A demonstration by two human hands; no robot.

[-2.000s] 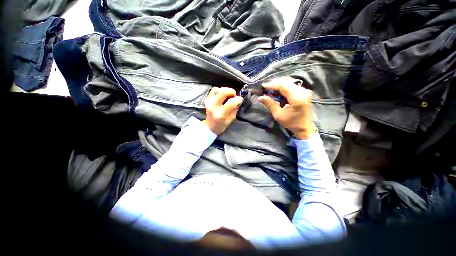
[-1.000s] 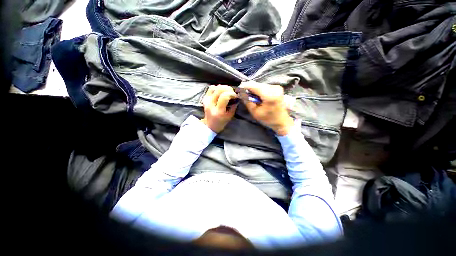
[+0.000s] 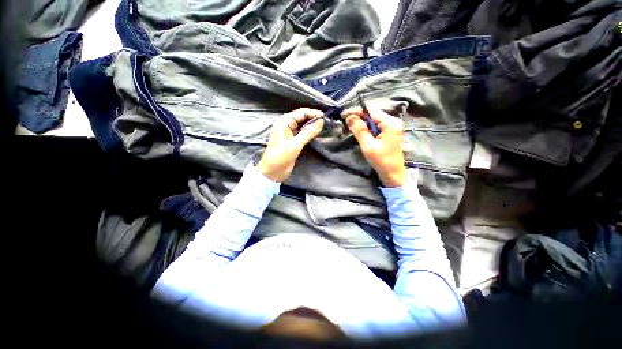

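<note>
A denim jacket (image 3: 225, 112), turned inside out with a pale grey-green inside and dark blue edges, lies spread before me. My left hand (image 3: 294, 136) pinches a bit of dark fabric at the jacket's middle, just below the placket (image 3: 402, 63). My right hand (image 3: 375, 136) is close to its right, with fingertips on the same spot. Small dark-blue thread snips (image 3: 371, 124) show between its thumb and fingers, pointing up and away. The snips are partly hidden by the fingers. Any loose thread is too fine to see.
Dark charcoal jackets (image 3: 545, 88) with a brassy button are piled at the right. A folded blue denim piece (image 3: 49, 82) lies at the far left on the white table (image 3: 90, 48). More garments (image 3: 136, 238) are at the lower left and lower right (image 3: 545, 262).
The right hand first came in against the left hand, then drew slightly right, and the snips now point upward. The left hand moved up slightly. The jacket's right part shifted a little up and left.
</note>
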